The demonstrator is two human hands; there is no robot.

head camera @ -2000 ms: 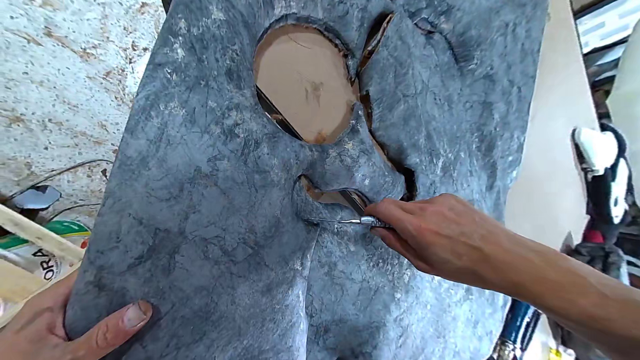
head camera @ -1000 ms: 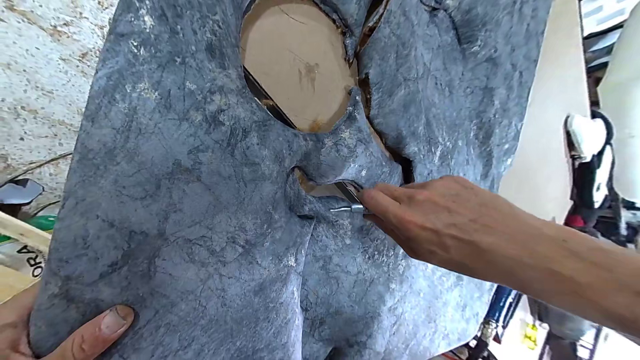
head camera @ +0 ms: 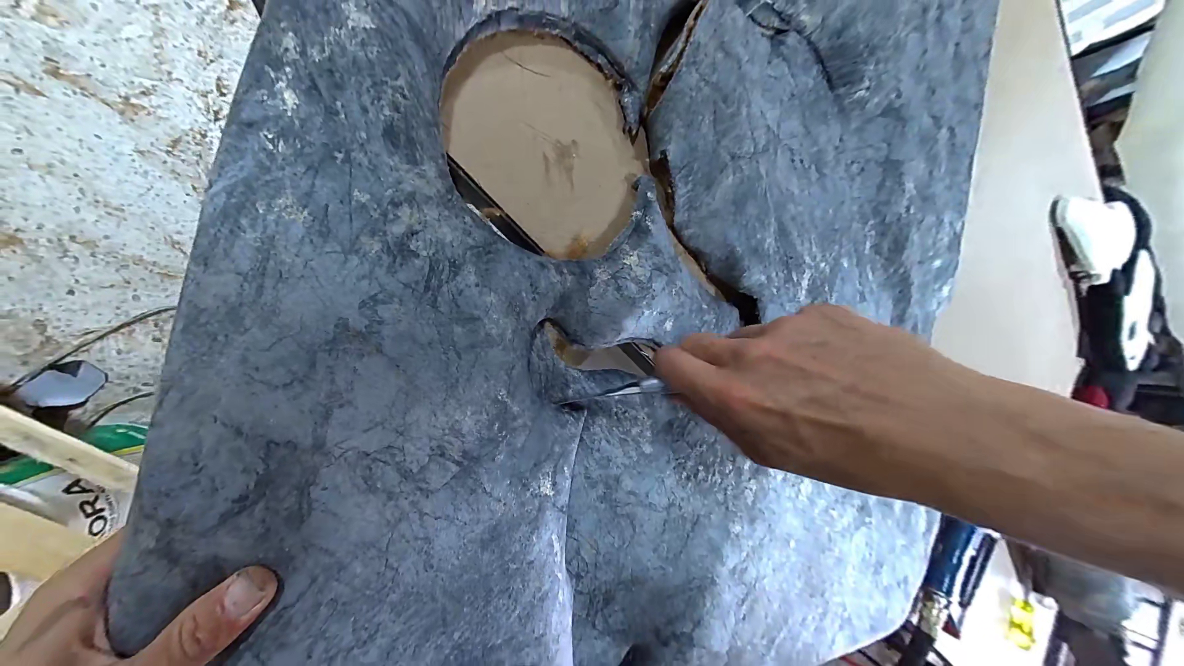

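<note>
A large mottled grey-blue sculpted panel (head camera: 370,398) fills the middle of the head view, with an oval opening at its top and a long jagged slot right of that. My left hand (head camera: 194,610) grips the panel's lower left edge, thumb on the face and fingers behind. At a small curved opening near the panel's middle, my right hand (head camera: 786,388) is closed on a slim metal tool (head camera: 624,388). The tool's tip lies at the opening's lower edge; its exact kind cannot be told.
A beige board (head camera: 1017,185) stands behind the panel at right. Wooden strips (head camera: 65,449) and a white and green container (head camera: 92,499) bearing writing lie at lower left. White and black objects (head camera: 1110,259) are at far right, a dark blue cylindrical thing (head camera: 957,555) at lower right.
The tool's tip has shifted slightly along the lower edge of the small opening, with my right hand still on the tool. My left hand keeps its hold on the panel's edge.
</note>
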